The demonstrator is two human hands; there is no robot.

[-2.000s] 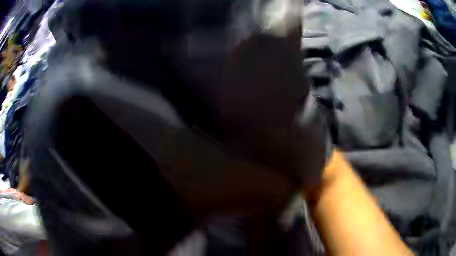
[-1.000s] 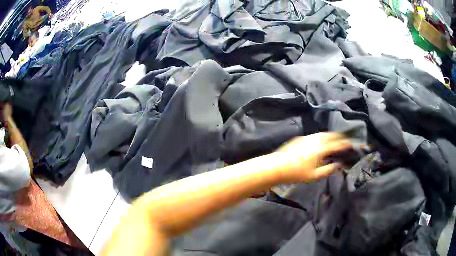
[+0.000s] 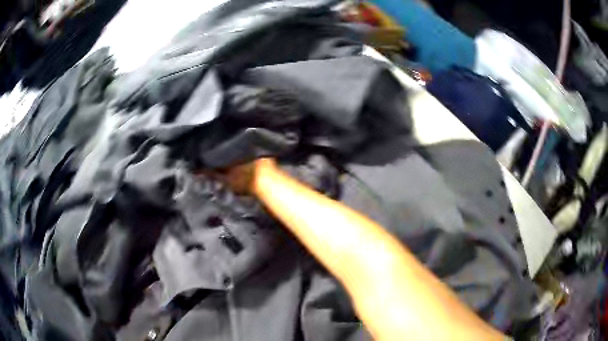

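Observation:
Dark grey garments point(image 3: 400, 186) lie in a large creased heap in front of me. My right hand point(image 3: 239, 177) reaches in from the lower right, its forearm crossing the heap. The hand is shadowed among the folds near the middle, and its fingers are partly hidden, so I cannot tell whether it grips the cloth. A strip with a dark button point(image 3: 227, 282) shows below the hand. Several small dark dots, likely buttons, show on the cloth at the right. My left hand is not in view.
The white table edge point(image 3: 530, 230) shows at the right. Beyond it lie a blue item point(image 3: 427, 30), dark blue cloth point(image 3: 477, 103), a clear or whitish bundle point(image 3: 533, 80) and mixed scraps. A white surface point(image 3: 157, 30) shows at the upper left.
The view has swung towards the table's right side. My left hand and forearm, which lay across the garments, have left the picture. My right arm now reaches into the heap.

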